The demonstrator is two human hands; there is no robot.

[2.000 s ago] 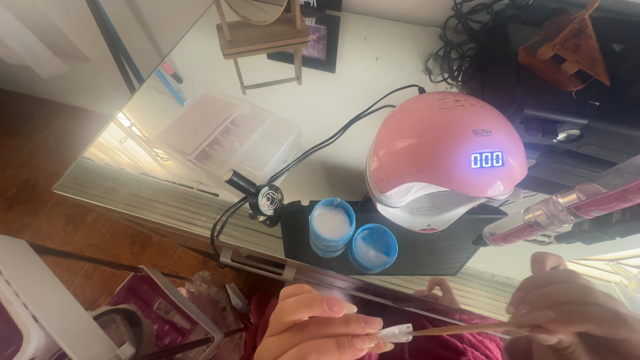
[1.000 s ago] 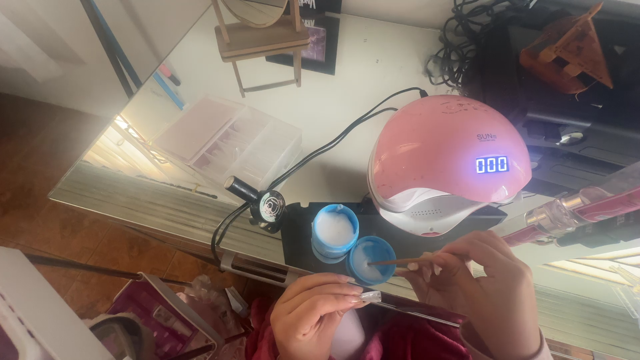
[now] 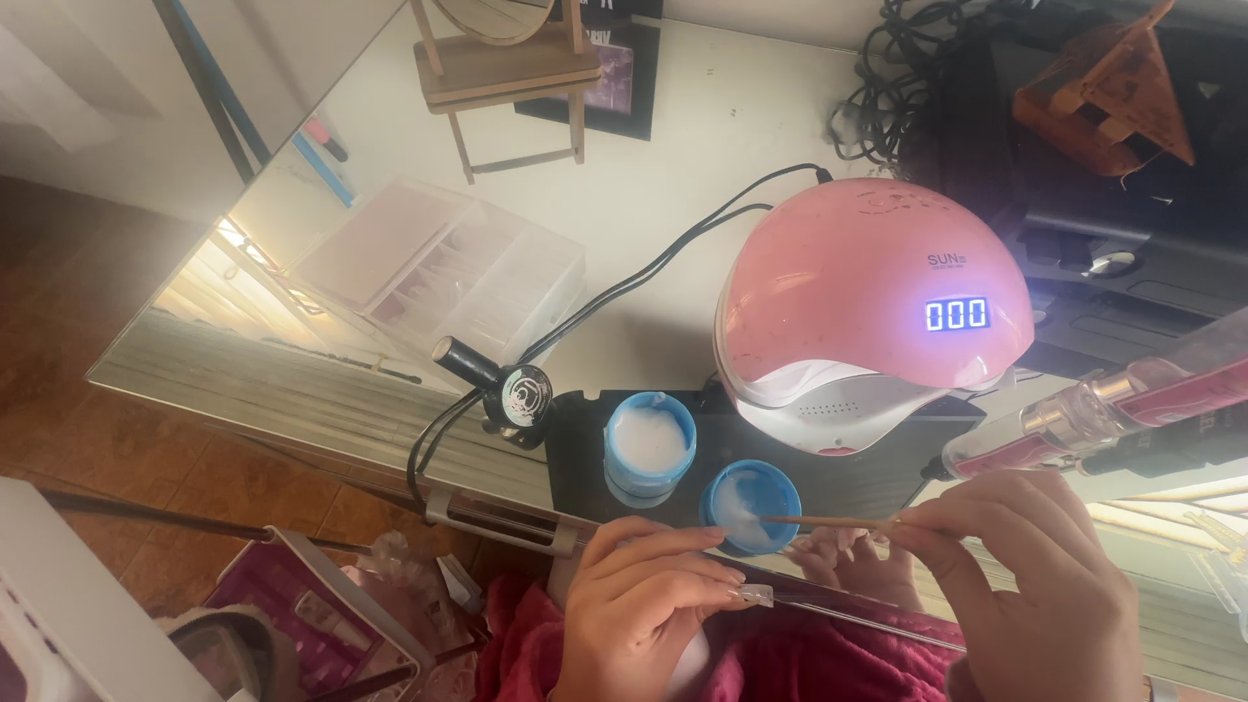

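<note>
My right hand (image 3: 1024, 565) pinches a thin wooden stick (image 3: 838, 522), whose tip reaches into a small blue cup (image 3: 788, 485) with a white substance inside. My left hand (image 3: 648, 609) is at the table's near edge, thumb and fingertips together around a clear, whitish nail tip (image 3: 756, 594); whether it is attached to a finger I cannot tell. Just left of that cup stands a second blue-rimmed container (image 3: 648, 450) filled with white material. A pink nail lamp (image 3: 877, 292) with a lit display stands behind them.
A black round device (image 3: 522, 398) with cables lies left of the containers. Farther back are a clear divided box (image 3: 468, 263) and a wooden stand with a mirror (image 3: 507, 73). Clear-and-pink bottles (image 3: 1102, 405) lie at the right. A pink trolley (image 3: 292, 624) stands below left.
Two seconds ago the stick met the nail tip in front of the cups. By one second ago my right hand had brought its tip into the right blue cup, where it stays.
</note>
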